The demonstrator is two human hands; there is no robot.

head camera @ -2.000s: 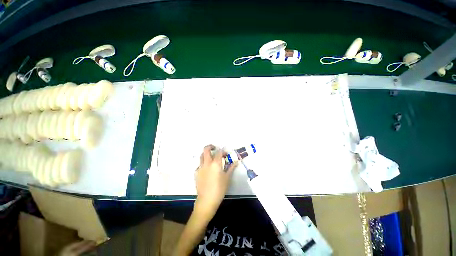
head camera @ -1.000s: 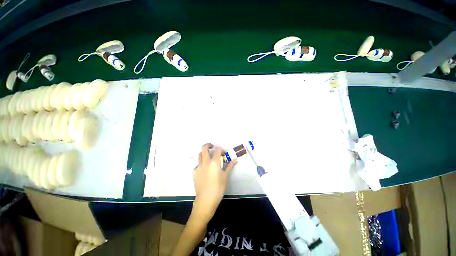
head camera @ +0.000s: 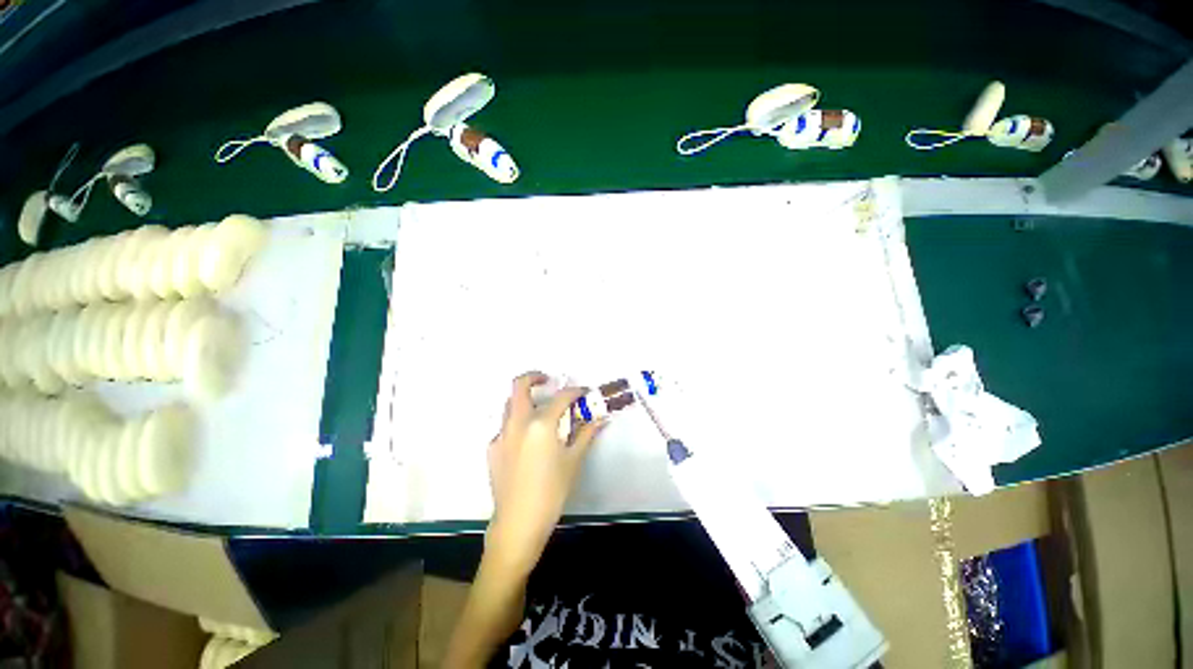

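Note:
My left hand (head camera: 534,451), bare, holds a striped body piece (head camera: 615,395) by its left end between thumb and fingers, over the white work sheet (head camera: 523,275). The piece is white with brown blocks and blue bands. The glue dispensing gun (head camera: 746,542) comes in from the lower right, with a long white barrel and a boxy grey-white body. Its thin needle (head camera: 662,431), with a dark base, points at the piece's right part and appears to touch it. My right hand is not visible; the gun's rear is cut off by the bottom edge.
Corded item sets (head camera: 474,131) lie spaced along the green belt (head camera: 589,65) behind a rail. Rows of cream discs (head camera: 131,340) stand at left. A crumpled tissue (head camera: 975,418) and small dark bits (head camera: 1034,301) lie at right. Cardboard boxes (head camera: 870,575) are below the bench edge.
The needle tip has moved from the brown block to the piece's right part. My left hand and the piece have shifted slightly left. The item sets on the belt have moved right.

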